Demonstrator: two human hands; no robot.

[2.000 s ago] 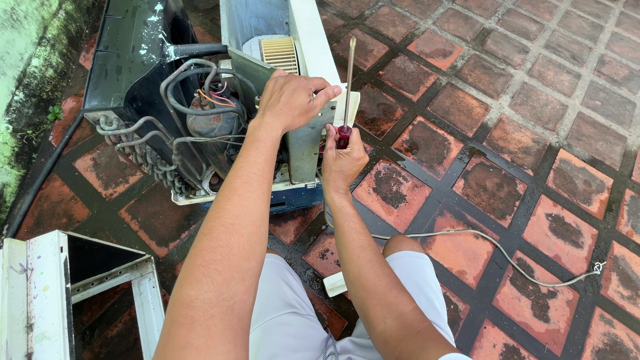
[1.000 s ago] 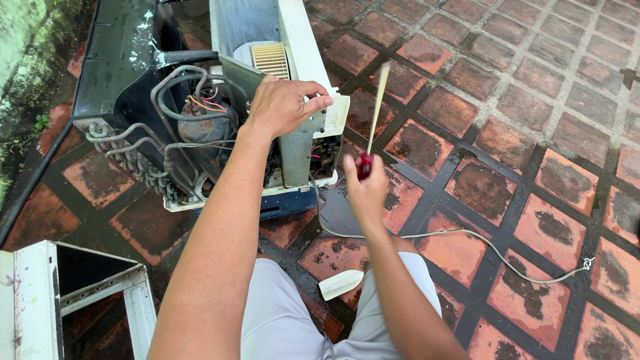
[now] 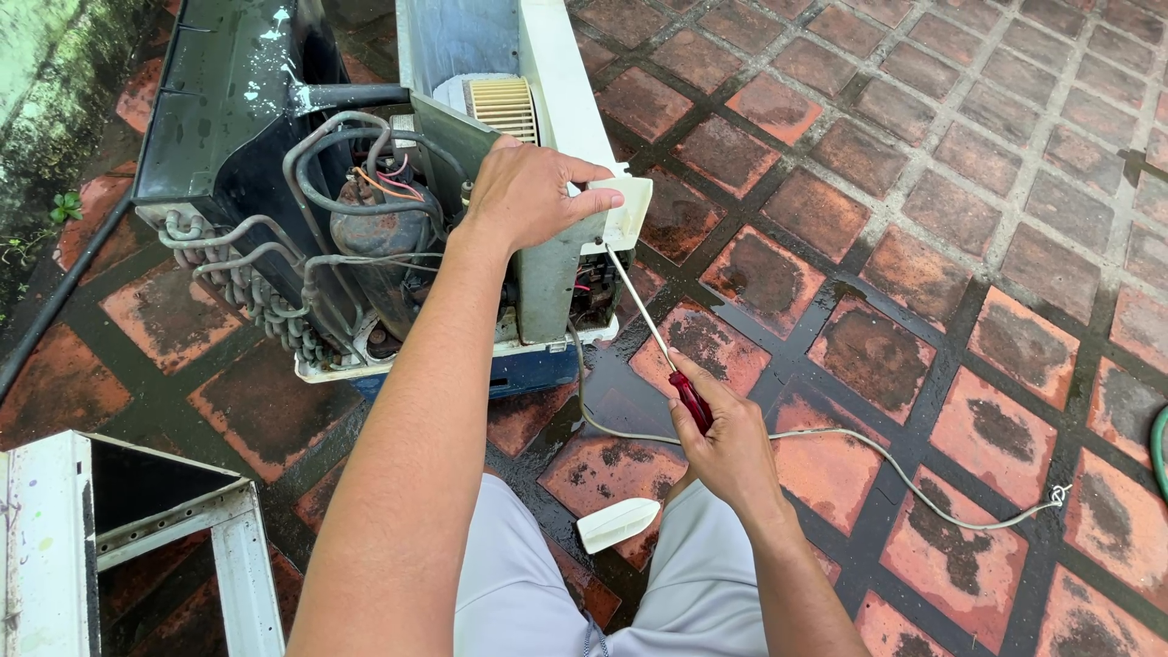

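Note:
My right hand (image 3: 725,433) grips the red handle of a screwdriver (image 3: 646,321). The tip of its long shaft meets a dark screw (image 3: 599,241) at the lower edge of a white plastic piece (image 3: 628,214). That piece sits at the front corner of an opened air conditioner unit (image 3: 547,283). My left hand (image 3: 538,193) rests over the top of the grey metal panel, thumb against the white piece; its fingertips are partly hidden. Left of it are a rusty compressor (image 3: 370,224), bent copper pipes and orange and pink wires. A cream blower wheel (image 3: 504,108) lies behind.
A white metal casing (image 3: 233,566) stands at the lower left. One loose white plastic part (image 3: 619,524) is by my legs. A grey power cable (image 3: 849,432) runs over the wet brick paving. Part of a green hose (image 3: 1159,447) shows at right, a mossy wall (image 3: 55,109) at upper left.
The screwdriver was pointing up, away from the unit; it has swung round so its tip is at the screw. My right hand has moved lower. My left hand stays on the panel.

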